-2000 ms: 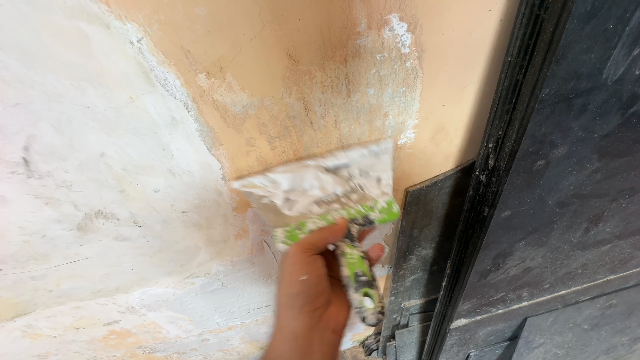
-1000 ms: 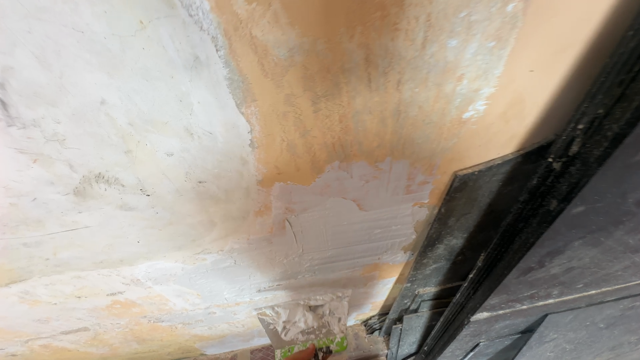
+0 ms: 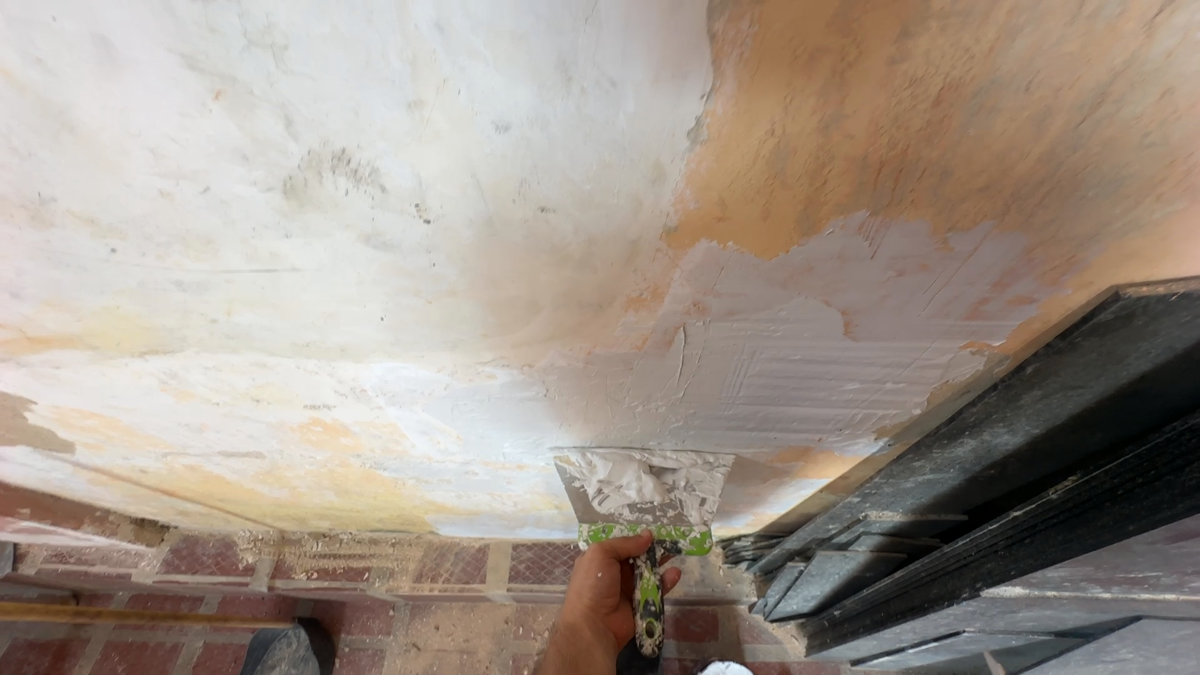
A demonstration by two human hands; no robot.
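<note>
At the bottom middle, my left hand (image 3: 605, 600) grips the black and green handle of a wide putty knife (image 3: 649, 525), thumb on top and fingers behind. White filler (image 3: 637, 478) lies thickly on the blade, which points up toward the wall, its far edge at or close to the surface. Above the blade, a patch of smooth greyish filler (image 3: 778, 366) with streaks and ridges covers part of the orange wall (image 3: 806, 141). To its left the wall (image 3: 422, 187) is whitish and stained. My right hand is out of view.
Dark flat panels (image 3: 994, 431) lean on the right. Below the wall runs a dusty ledge with red tiles (image 3: 450, 567). A wooden pole (image 3: 141, 614) and a dark scoop-like object (image 3: 291, 647) are at the bottom left. A white object (image 3: 727, 667) shows at the bottom edge.
The putty knife has come away from the upper orange area and is lower on the wall. Grey filler shows where the hand and blade were earlier. The view has shifted toward the floor.
</note>
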